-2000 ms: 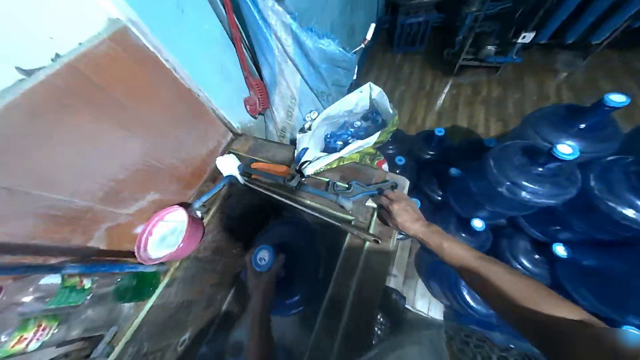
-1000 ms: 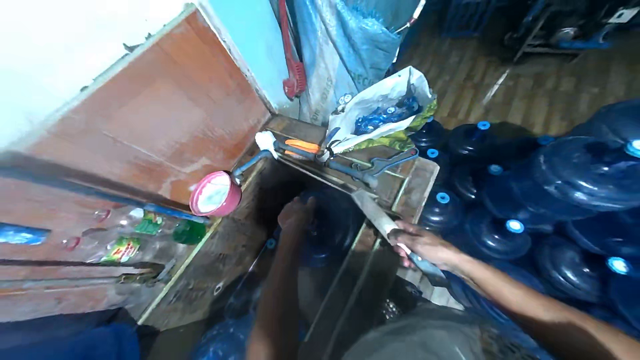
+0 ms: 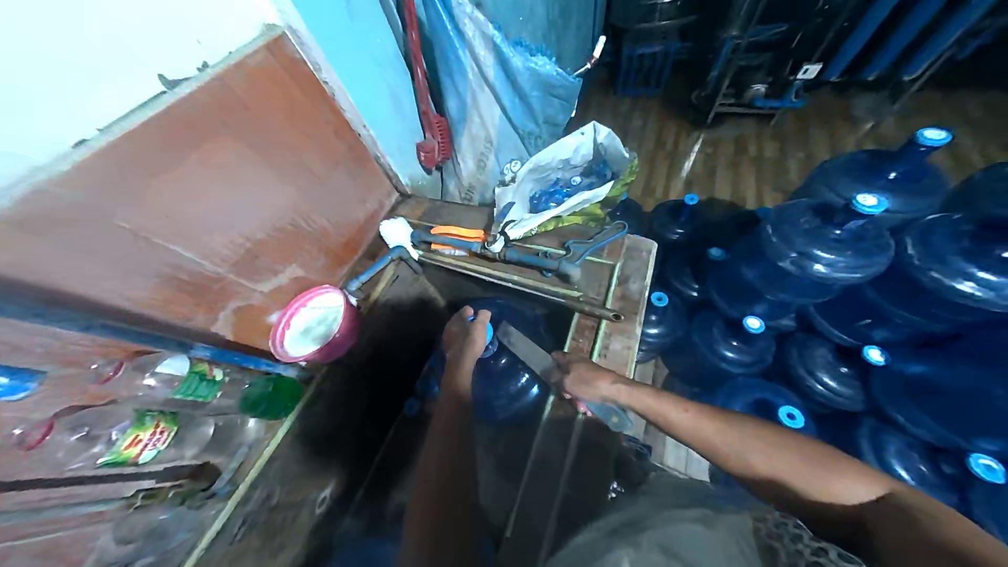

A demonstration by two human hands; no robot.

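A large blue water jug (image 3: 508, 382) stands in the dark recess of the wooden counter. On its neck, at the blue cap (image 3: 488, 339), my left hand (image 3: 466, 339) is closed, thumb on top. My right hand (image 3: 587, 378) grips a knife (image 3: 529, 353) with a broad flat blade. The blade's end is close beside the cap; whether it touches cannot be told. Past my hands, a blue pipe tool (image 3: 504, 250) and an orange-handled tool (image 3: 458, 234) lie on the counter, near a metal tube (image 3: 583, 305).
Several blue water jugs (image 3: 827, 244) crowd the right side. At the counter's far edge sits a white bag (image 3: 543, 193) of blue caps. A pink bowl (image 3: 315, 324) is at the left, above plastic bottles (image 3: 142, 437). A red brush (image 3: 433, 142) hangs behind.
My right hand was at the tools on the counter two seconds ago; the knife is in it one second ago and now. Its blade is now close to the jug's cap.
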